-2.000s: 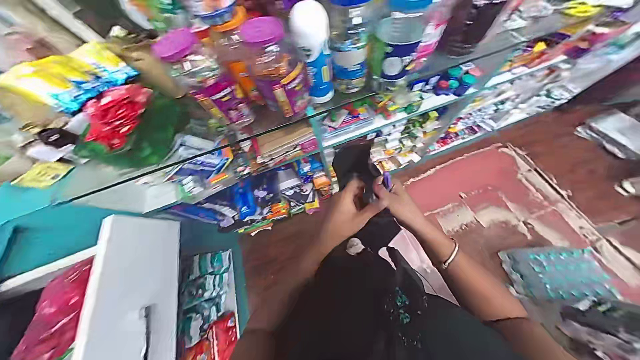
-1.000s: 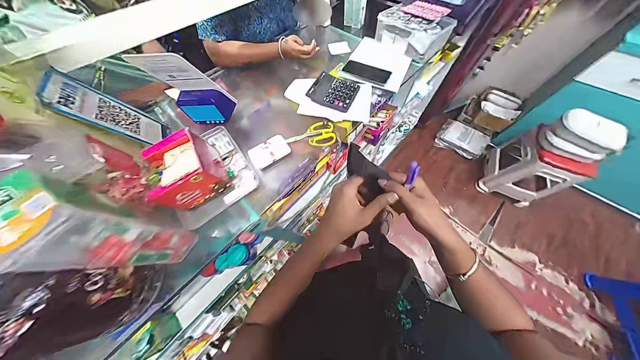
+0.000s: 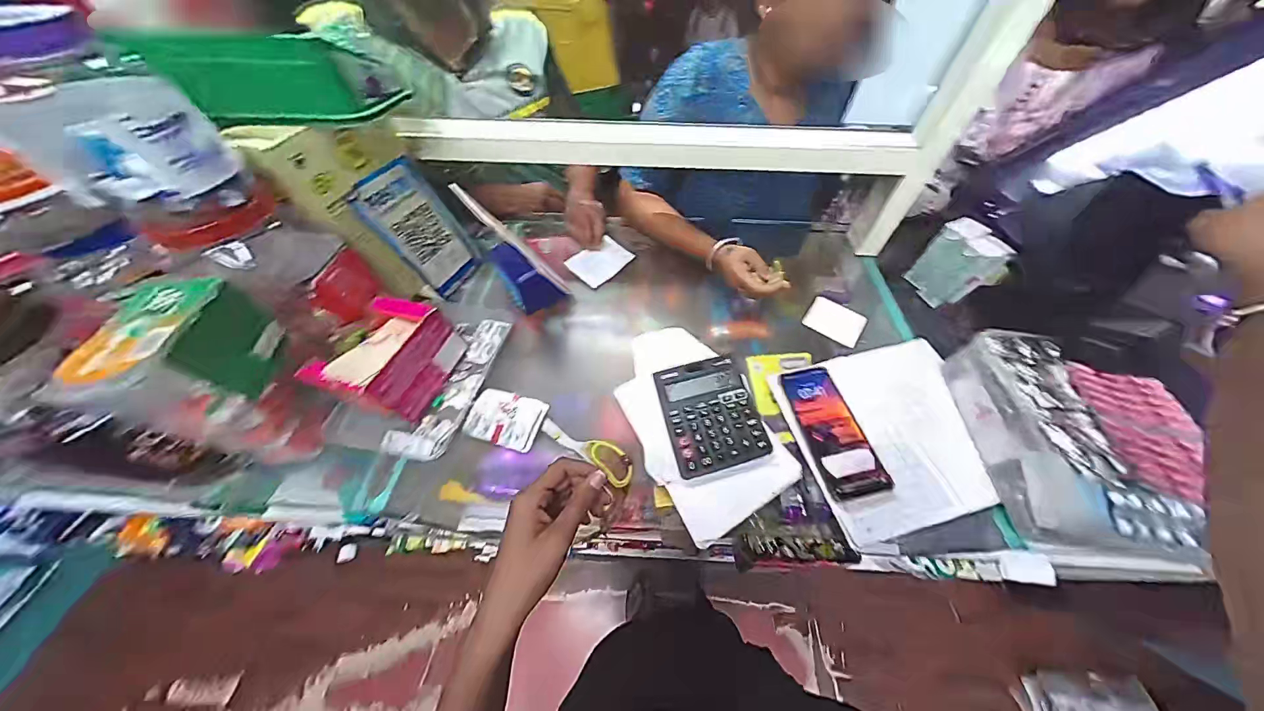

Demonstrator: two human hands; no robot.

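Observation:
My left hand (image 3: 558,509) is over the near edge of the glass counter, its thumb and fingers curled together beside the yellow handle of a pair of scissors (image 3: 609,462); whether it grips them is unclear. The blades run toward a small white packet (image 3: 507,419). My right hand (image 3: 1226,255) is raised at the right edge, cut off and blurred, with something purple near it; its fingers are not clear. Right of the scissors, a black calculator (image 3: 713,417) lies on white papers (image 3: 736,502). A smartphone (image 3: 835,433) with a lit screen rests on more papers (image 3: 913,434).
Blister packs (image 3: 1145,430) are piled on the right. A pink box (image 3: 395,360), a printed code stand (image 3: 415,227) and plastic jars (image 3: 158,158) occupy the left. Beyond the white frame (image 3: 662,146), people stand with hands (image 3: 752,272) on the counter near white slips (image 3: 834,322).
My hands were together on a dark item, with a purple pen by the right one; now they are apart, left at the scissors, right far off to the side. The view has turned toward the counter.

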